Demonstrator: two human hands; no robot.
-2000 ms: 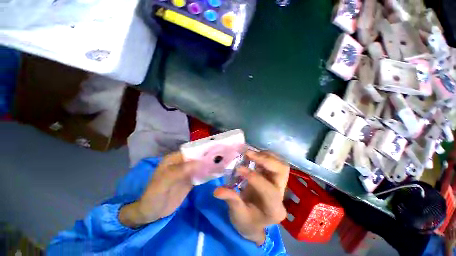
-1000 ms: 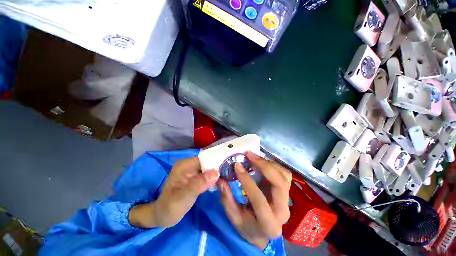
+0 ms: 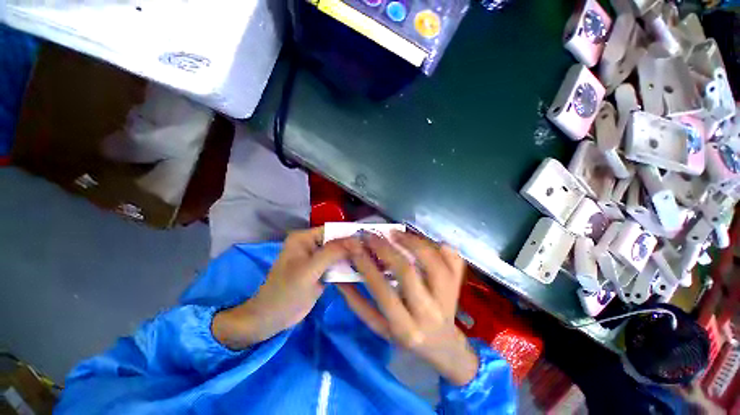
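Observation:
A pale plastic housing (image 3: 339,231) is held above my lap at the bench edge. My left hand (image 3: 294,271) grips its left end, with the thumb on its face. My right hand (image 3: 410,296) lies over its right part, fingers pressed on the face. A shiny round disc (image 3: 370,237) shows only in slivers between the right fingers, and most of it is hidden under them. It lies at the middle of the housing's face.
A large pile of housings (image 3: 548,247) lies on the green bench (image 3: 479,154) at right. A black fan (image 3: 667,344) is below it. The tape dispenser (image 3: 365,40) and white box (image 3: 235,49) with a loose disc are at upper left. A brown carton (image 3: 73,130) and red stool (image 3: 495,324) are below.
The right hand has swung over the housing and now covers the disc, which was visible a second ago. The housing's face has tilted. Earlier, the disc was in the right fingers beside the housing.

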